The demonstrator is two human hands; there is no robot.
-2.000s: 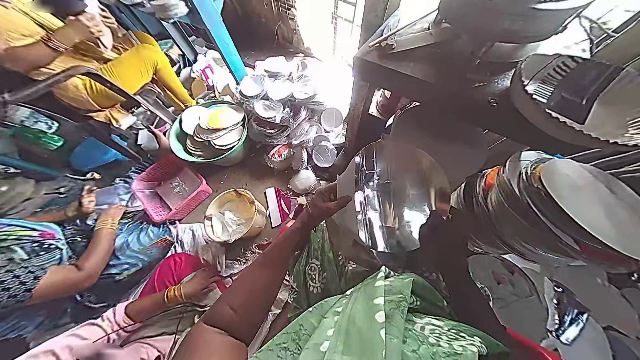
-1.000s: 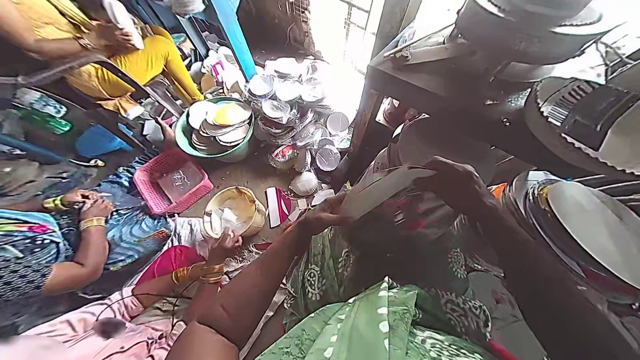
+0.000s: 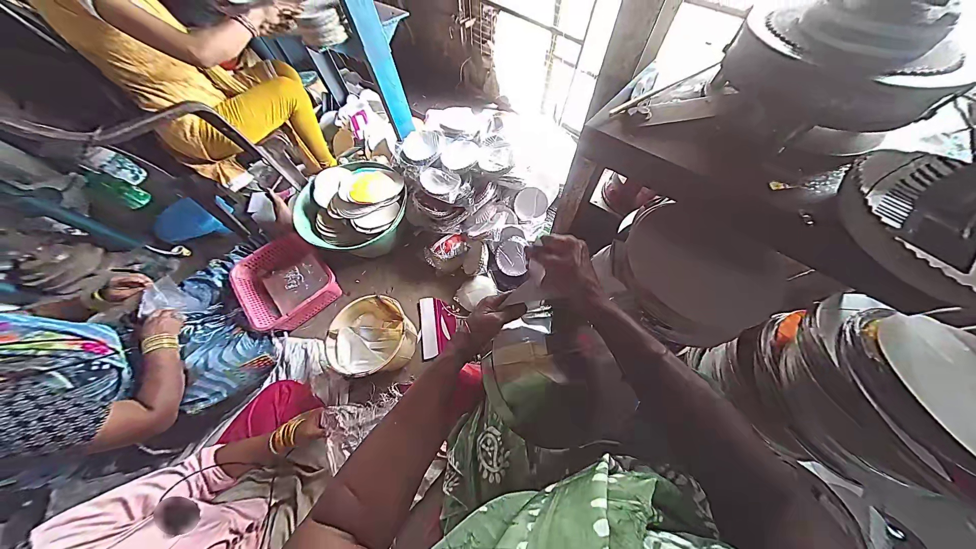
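A round, shiny metal plate [image 3: 560, 385] lies over the green patterned cloth on my lap. My left hand [image 3: 488, 316] is at its upper left edge, fingers bent around a small pale piece [image 3: 526, 292], perhaps paper or a sticker. My right hand [image 3: 566, 267] is just above and to the right, its fingers closed on the other end of that piece. The two hands are close together. Shadow from my right arm darkens part of the plate, and the fingertips of both hands are partly hidden.
Stacked metal plates [image 3: 923, 374] and a dark bench [image 3: 686, 164] stand at right. Ahead are plastic-wrapped round metal items [image 3: 457, 156], a green tub [image 3: 305, 217] of discs, a pink basket [image 3: 244, 278] and a yellowish bucket [image 3: 335, 351]. Co-workers sit at left, one handling clear plastic [image 3: 166, 296].
The plate, earlier tilted up between my hands, now lies lower over my lap. My right hand has moved from its right side to near my left hand. A co-worker's hands now hold clear plastic.
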